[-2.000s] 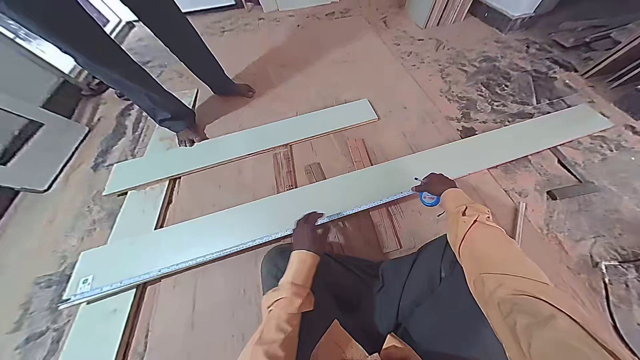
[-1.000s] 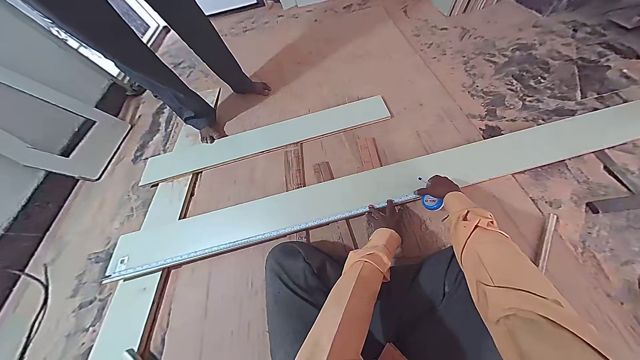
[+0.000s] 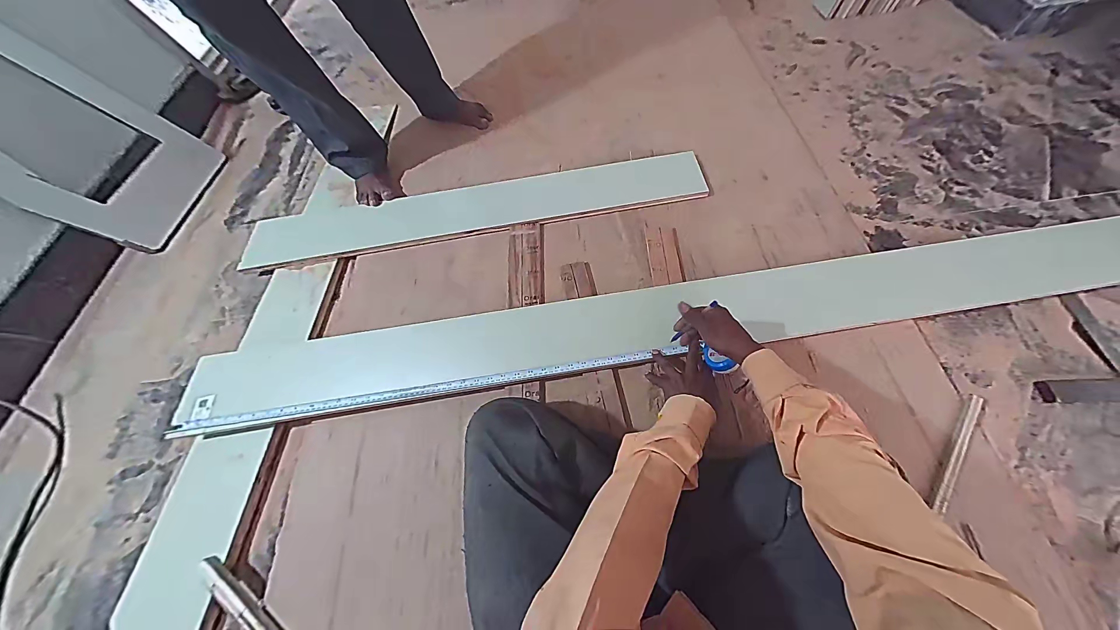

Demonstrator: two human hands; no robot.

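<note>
A long pale board (image 3: pixel 490 328) lies across the floor, with the extended blade of a tape measure (image 3: pixel 720 359) along its near edge, reaching the board's left end. My left hand (image 3: pixel 684 376) is on the tape near its blue case; whether it grips the blade or the case is partly hidden by the fingers. My right hand (image 3: pixel 719 329) is just above, holding a blue pen (image 3: pixel 676 337) with its tip down near the tape and the board's edge.
A shorter pale board (image 3: pixel 490 206) lies beyond, both boards resting across another pale board (image 3: pixel 197 516) at left. Thin wooden strips (image 3: pixel 527 262) lie between. A person's bare feet (image 3: pixel 376 188) stand behind the shorter board. Metal tubes (image 3: pixel 958 455) lie at right and lower left.
My left hand has moved right along the tape to the case. My right hand has come off the case and now has the pen at the board.
</note>
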